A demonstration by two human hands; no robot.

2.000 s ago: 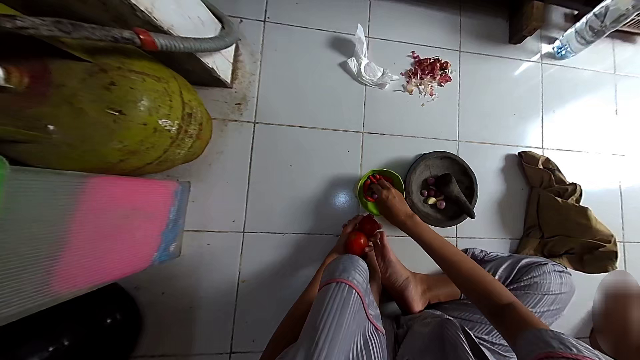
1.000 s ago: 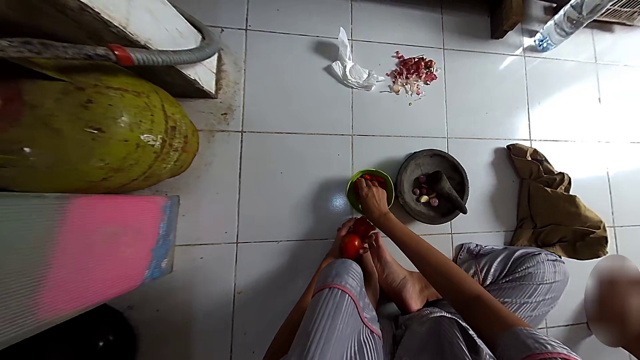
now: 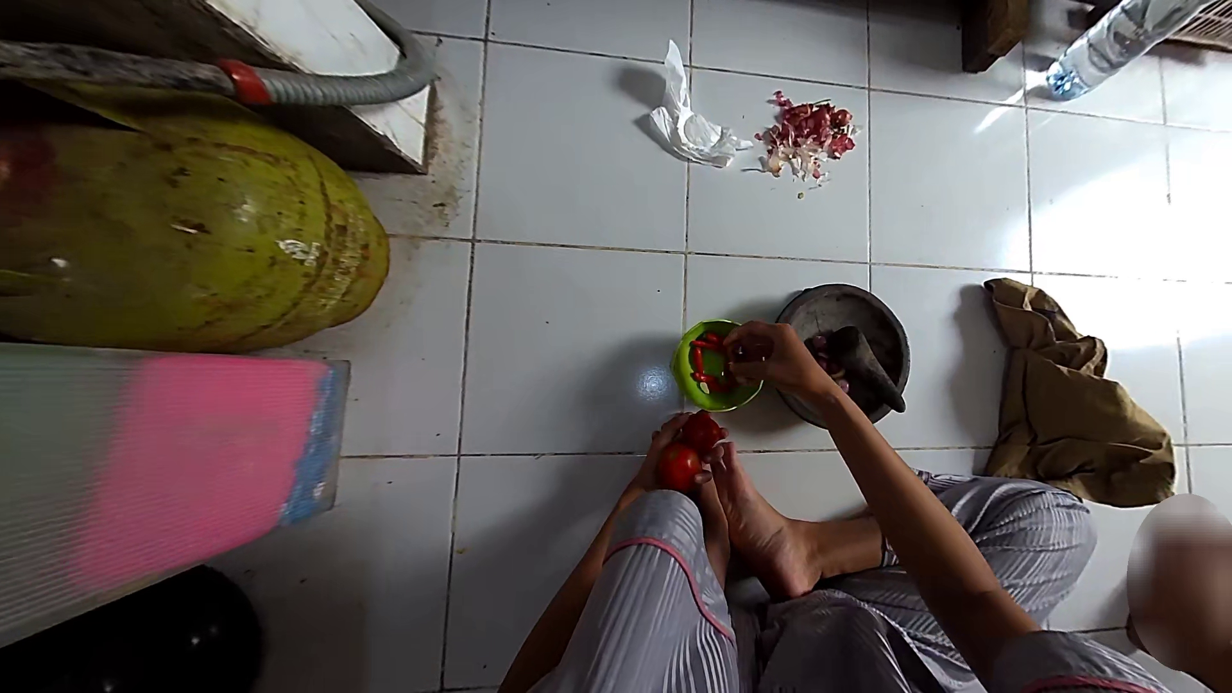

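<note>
My left hand holds two red tomatoes close to my foot. Over the right rim of a small green bowl is my right hand, its fingers bent around something dark red that is partly hidden. Red chilies lie inside the bowl. Just right of it stands a dark stone mortar with a stone pestle leaning in it. Shallots are partly visible in the mortar behind my hand and the pestle.
Red and pale peelings lie on the tiles beside a crumpled white tissue. A brown cloth is at right, a plastic bottle at upper right. A green gas cylinder and a pink-and-grey panel occupy the left.
My right hand has moved from inside the green bowl to its right rim, toward the mortar, and more of the chilies now shows. The left hand still holds the tomatoes.
</note>
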